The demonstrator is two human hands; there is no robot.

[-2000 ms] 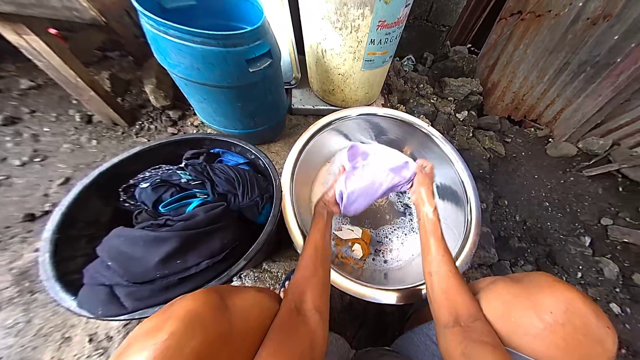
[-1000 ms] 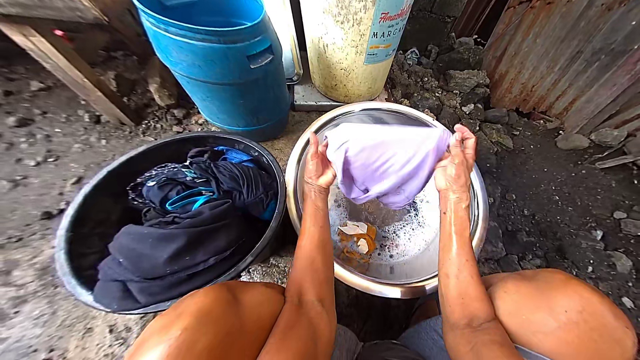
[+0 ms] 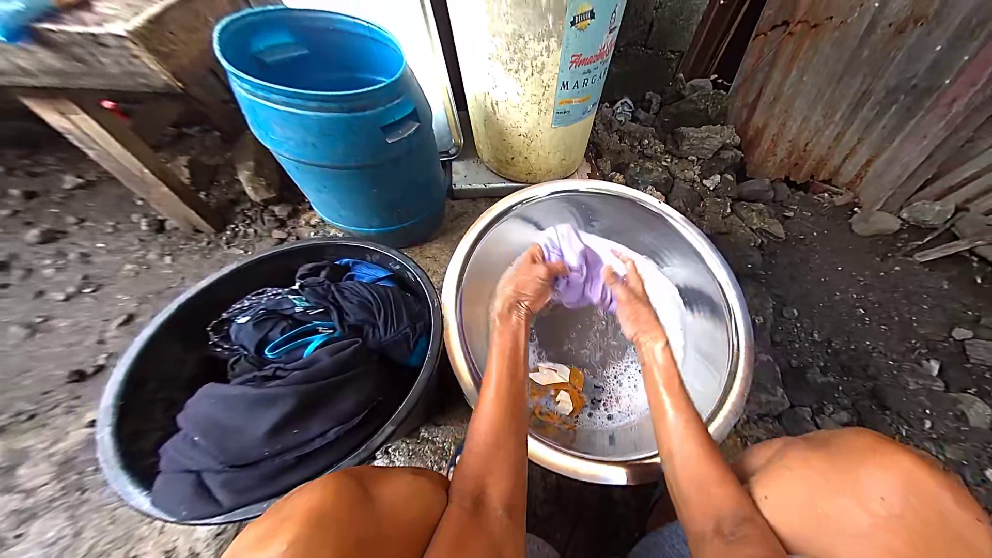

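Observation:
A light purple cloth [image 3: 577, 267] is bunched between my two hands, above the soapy water in a wide steel basin [image 3: 736, 333]. My left hand [image 3: 528, 280] grips its left side. At its right side is my right hand [image 3: 634, 298], fingers partly spread and touching the fabric; how firmly it holds is unclear. Below the hands, suds [image 3: 620, 387] float in the basin beside an orange and white item [image 3: 559, 391], perhaps a wrapper or print on cloth. Whitish cloth or foam [image 3: 663, 298] lies along the basin's right inner side.
A black tub [image 3: 124, 434] of dark wet clothes [image 3: 271, 426] stands left of the basin. Behind are a blue plastic barrel [image 3: 349, 155] and a yellowish margarine container [image 3: 519, 101]. Rubble [image 3: 697, 155] and rusty corrugated metal [image 3: 821, 101] are at right, a wooden bench [image 3: 85, 62] at upper left.
The purple cloth was stretched wide between my raised hands a second ago; now it is gathered up. My hands have come closer together, lower over the basin.

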